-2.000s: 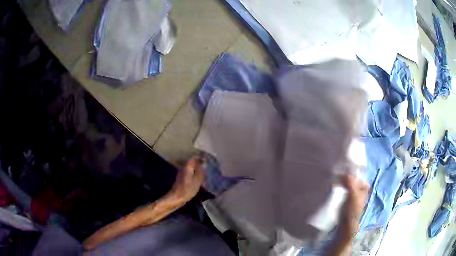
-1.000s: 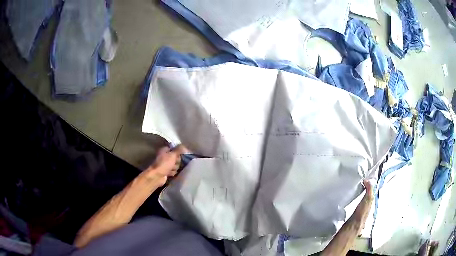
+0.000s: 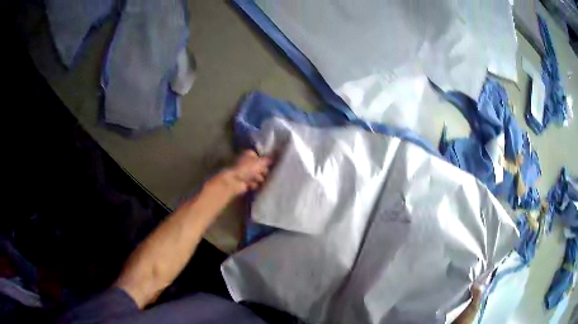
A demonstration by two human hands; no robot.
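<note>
A large creased white-grey marker paper (image 3: 393, 234) lies over a stack of blue cut panels (image 3: 269, 107), whose blue edges show at the top and left. My left hand (image 3: 250, 172) is at the paper's upper left edge, fingers curled on it. My right hand (image 3: 476, 292) is at the paper's lower right corner and grips it; it is partly cut off by the bottom edge and partly hidden by the paper.
Another large paper-topped stack (image 3: 380, 38) lies beyond on the beige table (image 3: 215, 44). Narrower paper-topped stacks (image 3: 142, 69) lie at the upper left. Blue bundles tied with yellowish strips (image 3: 513, 158) lie at the right. The table edge curves along the left.
My left hand has moved up along the paper's left edge, and the paper there is bent and creased. My right hand stays at the right corner, lower in view.
</note>
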